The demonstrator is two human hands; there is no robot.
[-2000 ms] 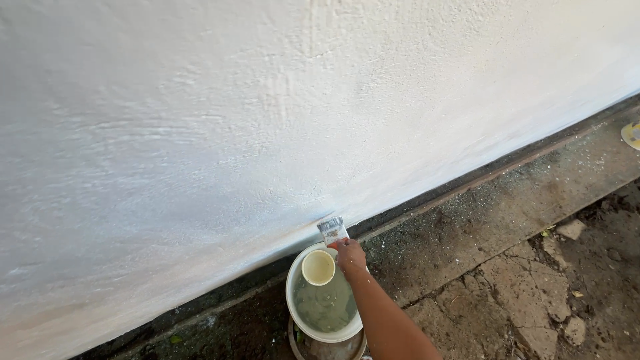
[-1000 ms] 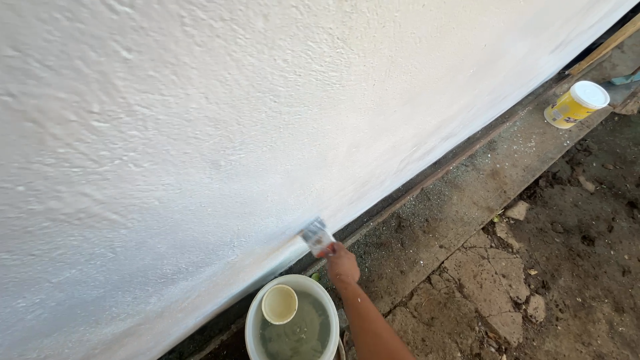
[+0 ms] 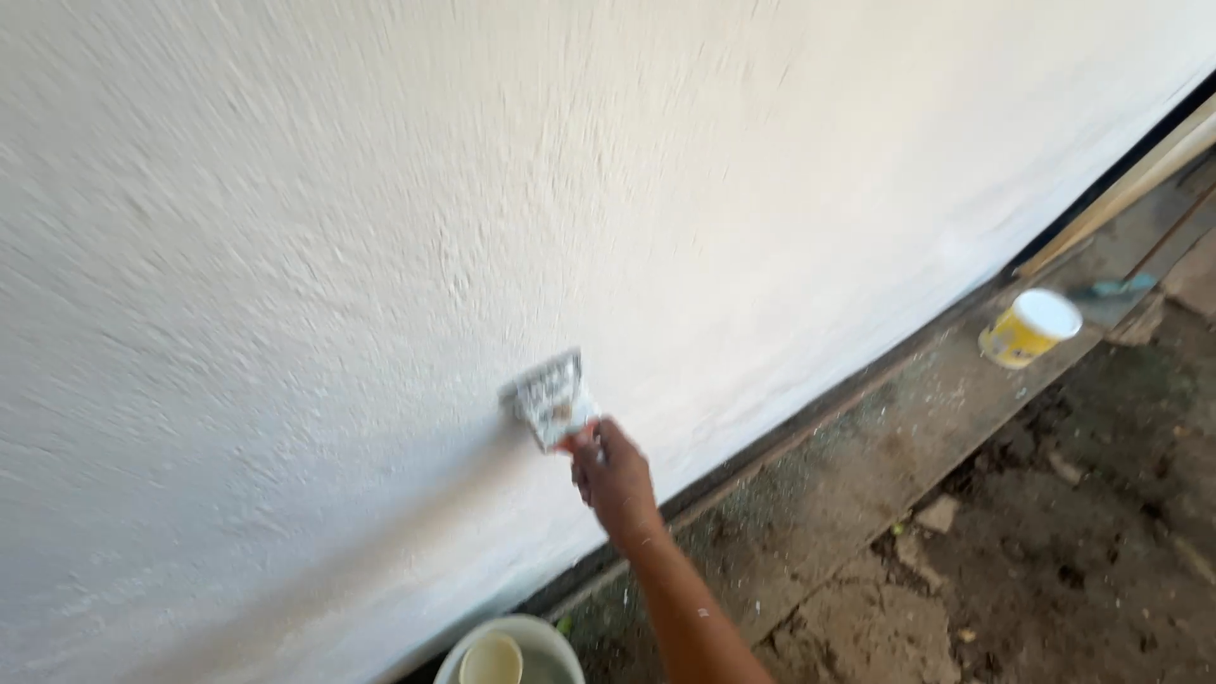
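My right hand (image 3: 617,480) grips the reddish handle of a wide paint-smeared brush (image 3: 553,401). The brush's working edge is against the rough white wall (image 3: 380,228), in the middle of the view. Below and to the left of the hand, at the bottom edge, stands a white bucket (image 3: 560,651), partly cut off, with a small cream-coloured cup (image 3: 491,660) in it. My left hand is out of view.
A concrete ledge (image 3: 817,503) runs along the wall's foot. On it, at the right, stands a yellow and white paint bucket (image 3: 1031,330). Behind that lie a teal object (image 3: 1121,287) and a wooden board (image 3: 1121,204). Broken paving and soil border the ledge.
My right hand has moved the brush from beside the bucket up the wall, away from the bucket. The view has shifted, bringing the yellow and white bucket fully into sight.
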